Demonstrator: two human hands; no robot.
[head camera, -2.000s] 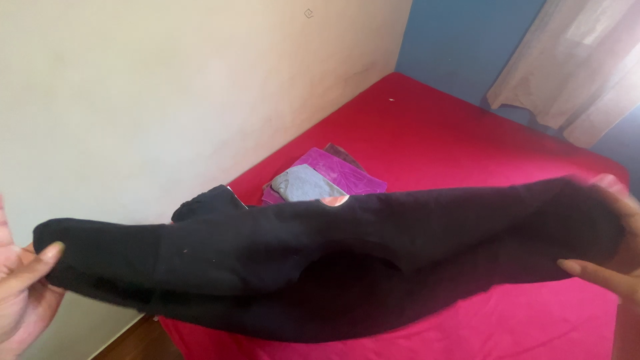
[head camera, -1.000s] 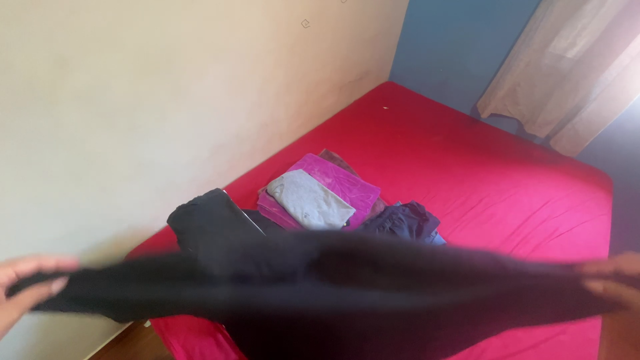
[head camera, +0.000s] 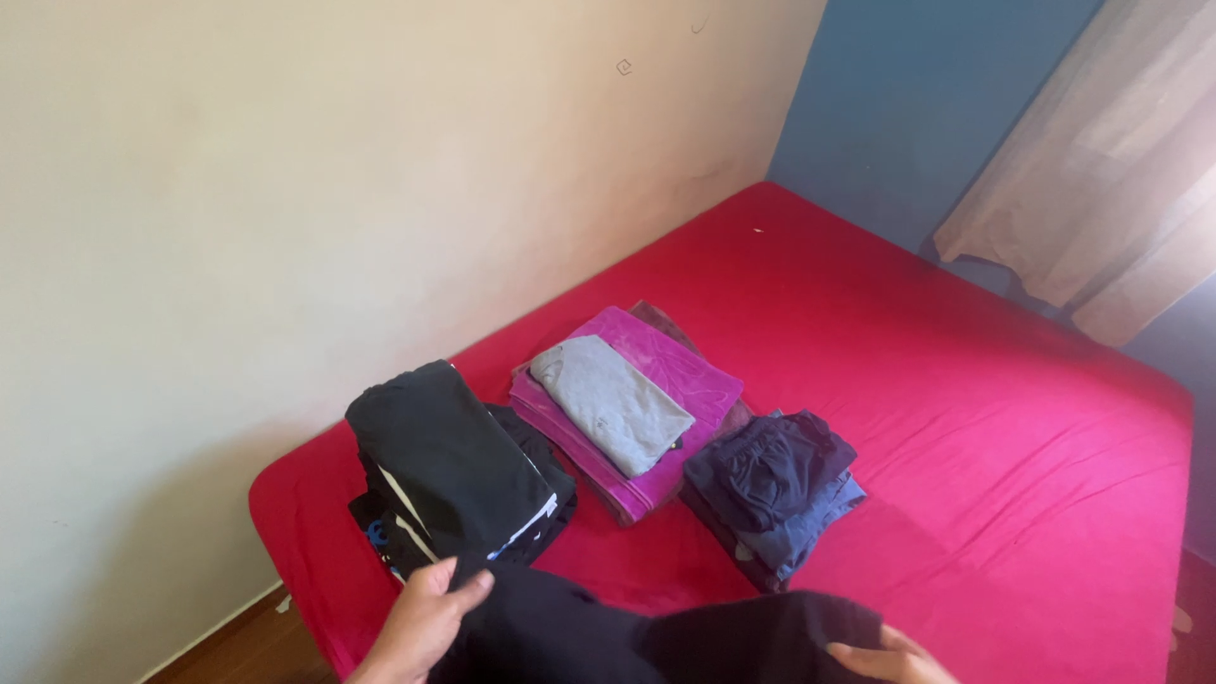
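A black cloth garment (head camera: 570, 622) hangs between my two hands at the bottom of the view, its lower part cut off by the frame. My left hand (head camera: 427, 613) pinches one end between thumb and fingers, and my right hand (head camera: 888, 655) grips the other end. Just beyond it lie folded black clothes (head camera: 442, 456) with white edging on the left. A folded grey cloth (head camera: 613, 399) rests on magenta folded fabric (head camera: 703, 375) in the middle. To the right, a dark navy gathered garment (head camera: 769, 465) tops a small stack with blue cloth.
The piles sit on a bed with a red fitted sheet (head camera: 988, 427). A pale wall (head camera: 285, 190) runs along the bed's left side, a blue wall (head camera: 912, 114) stands behind, and a light curtain (head camera: 1064, 190) hangs at the upper right.
My hands have come closer together and lower, and the black garment, earlier stretched wide across the view, now spans less width. More of the piles shows.
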